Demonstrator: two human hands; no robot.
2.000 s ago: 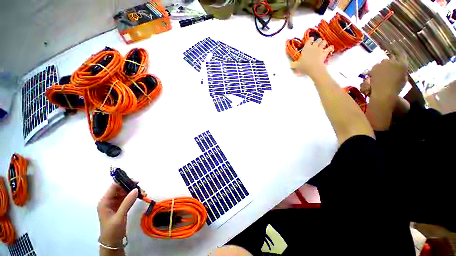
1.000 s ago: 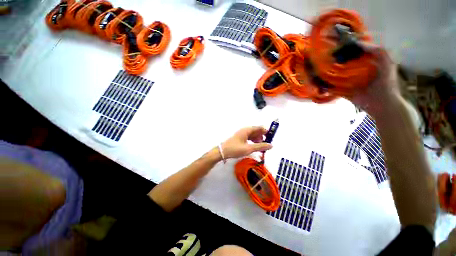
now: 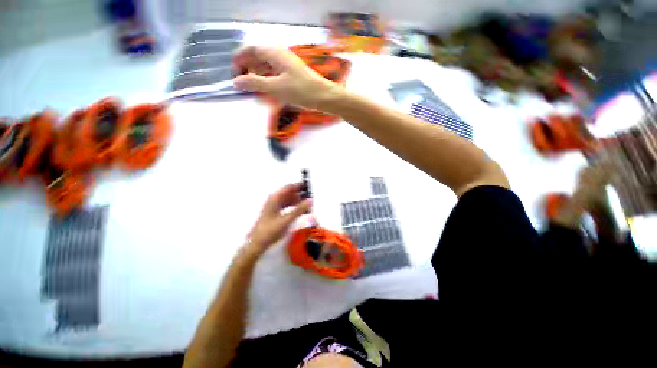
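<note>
My left hand (image 3: 277, 215) holds the black car plug (image 3: 305, 185) upright between thumb and fingers. Its orange cord coil (image 3: 325, 253), with a black part in the middle, lies on the white table just below right of the plug. A label sheet (image 3: 374, 226) with a stepped top edge lies beside the coil. My right hand (image 3: 277, 77) is raised over the far side, in front of the piled coils and beside the spare label sheets. It is blurred; its fingers are curled but apart, with nothing visible in them.
Blurred piled coils (image 3: 140, 136) stand in a row at left, above another label sheet (image 3: 76, 266). Spare label sheets (image 3: 209, 61) lie at the far side. An orange box (image 3: 356, 32) is at the back. Another person's hand (image 3: 594, 190) is at right.
My right hand no longer holds the coil seen one second ago and has moved left across the table. My left hand still holds the plug. The view has turned and is blurred.
</note>
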